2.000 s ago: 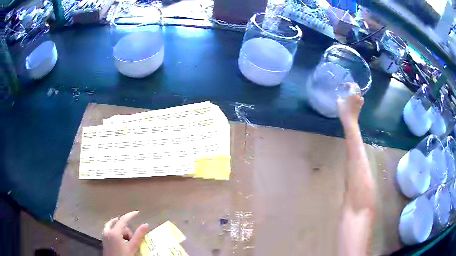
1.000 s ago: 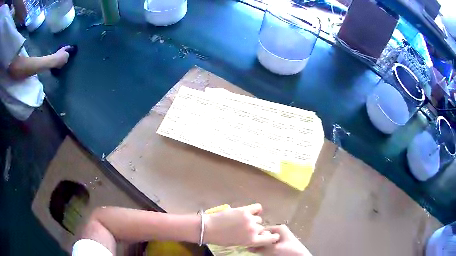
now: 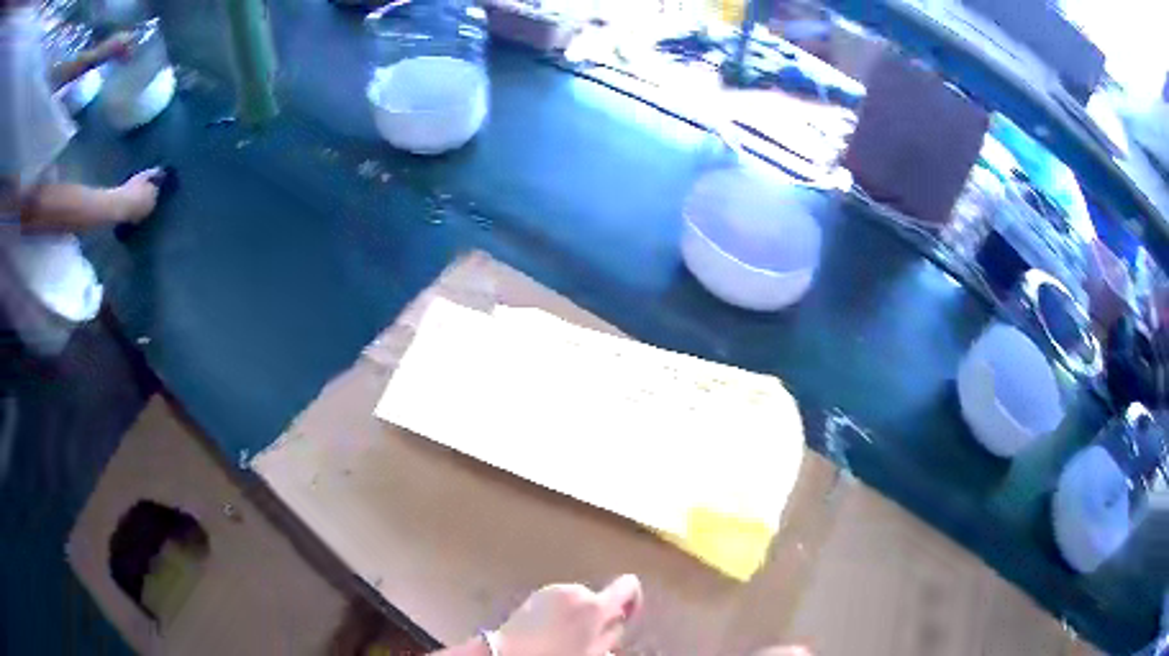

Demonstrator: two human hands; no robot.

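My left hand is at the bottom edge, cut off, with curled fingers and a bracelet at the wrist. Whether it holds a sheet cannot be seen. Only a sliver of my right hand shows at the bottom edge, to the right of my left hand. A fanned stack of label sheets, with a plain yellow corner, lies on the cardboard mat beyond my hands. Clear-and-white containers stand on the dark green belt: one at upper left, one at centre right, one further right.
Another container is at the right. A brown carton with a cut hole and yellow scrap inside is below the bench at left. A person's arm rests on the belt at far left. A green post stands near it.
The view has swung left and then up. My right hand has left the container and come back near my left. The yellow sheet at my left hand is no longer visible; my hands now show apart.
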